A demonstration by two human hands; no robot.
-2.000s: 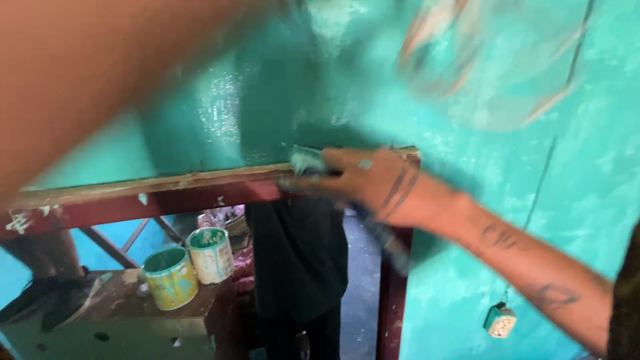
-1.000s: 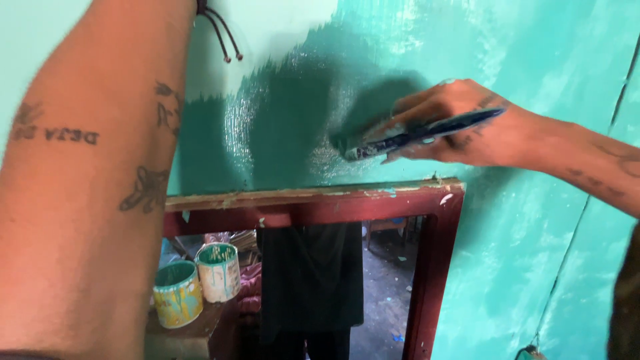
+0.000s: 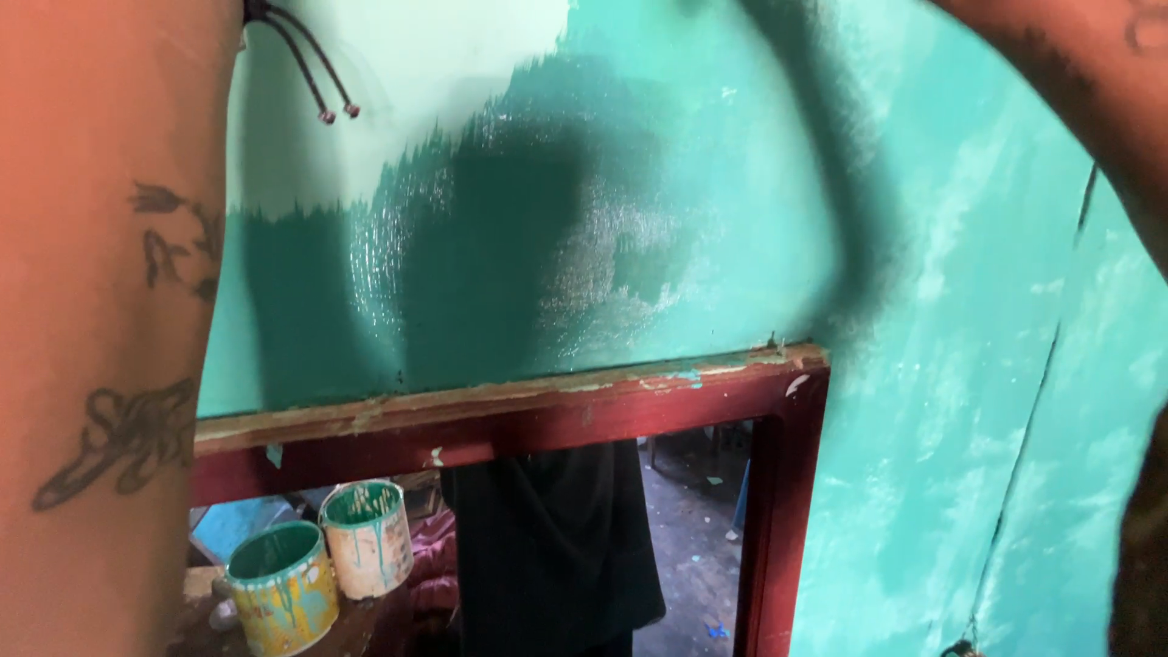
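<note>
Both forearms reach up past the top of the head view, so neither of my hands is visible. My left forearm, tattooed and with a dark cord bracelet (image 3: pixel 306 64) at the wrist, fills the left edge. My right forearm crosses the upper right corner. Between them is a wall (image 3: pixel 757 182) with wet, glossy turquoise-green paint; its ragged edge meets a pale green area (image 3: pixel 411 64) at the upper left. Below stands a dark red wooden frame (image 3: pixel 584 411) around a mirror, its top edge chipped and spotted with paint. The paintbrush is hidden.
The mirror shows a yellow paint-streaked bucket (image 3: pixel 285 589), a whitish bucket (image 3: pixel 367 538) with green paint, dark clothing (image 3: pixel 552 547) and a littered floor (image 3: pixel 693 538). A thin dark cable (image 3: pixel 1031 411) runs down the wall at the right.
My right hand, seen one second ago with a paintbrush above the frame, has moved up out of view. My left forearm remains raised at the left.
</note>
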